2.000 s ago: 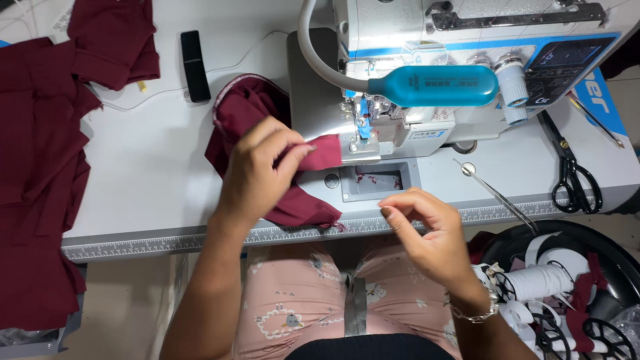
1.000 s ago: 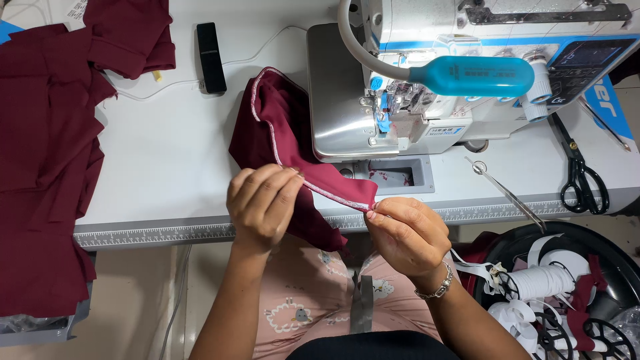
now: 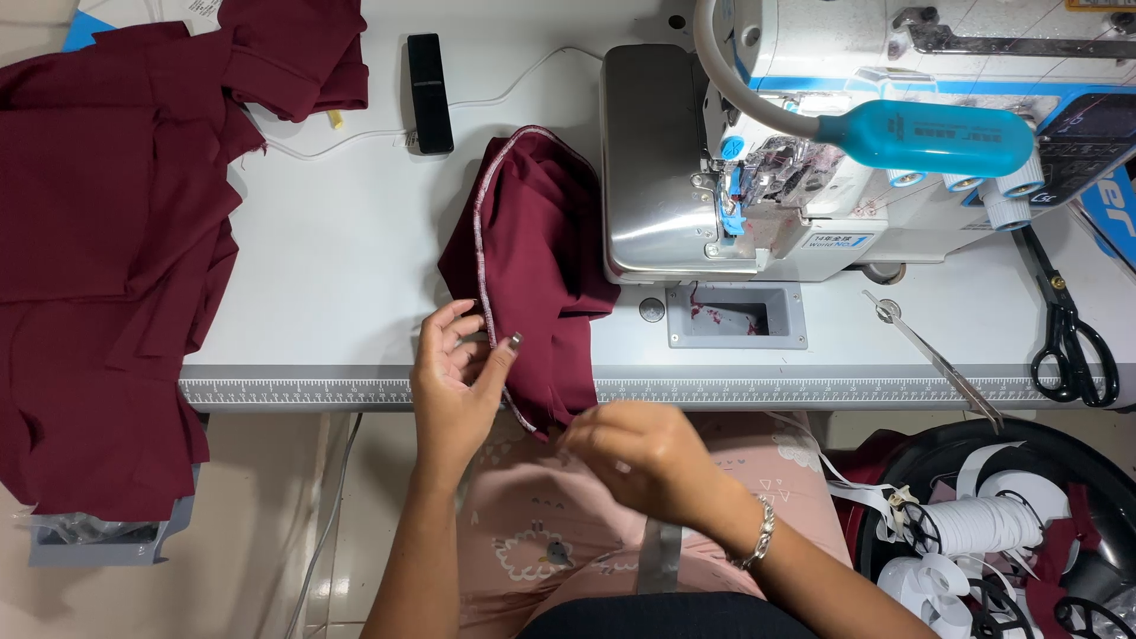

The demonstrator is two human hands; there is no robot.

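Note:
A maroon fabric piece [image 3: 541, 240] with a white overlocked edge lies left of the overlock sewing machine [image 3: 666, 177], its lower end hanging over the ruler-marked table edge. My left hand [image 3: 461, 373] rests at the stitched edge, fingers partly spread, the thumb over the cloth; whether it pinches the cloth is unclear. Close to the lower end of the cloth is my right hand [image 3: 639, 453], blurred, with curled fingers; its fingertips are partly hidden, so a grip cannot be made out.
Maroon cloth pieces [image 3: 80, 204] cover the table's left side. A black device [image 3: 430, 93] lies behind. To the right are a recessed scrap tray [image 3: 737, 328], tweezers [image 3: 941, 364] and black-handled scissors [image 3: 1065, 328]. A black tub [image 3: 887, 461] below holds spools and white tape.
The right hand held the end of the stitched edge a second ago, stretched out to the right; now that edge curves down the left side of the cloth. The left hand's fingers have spread.

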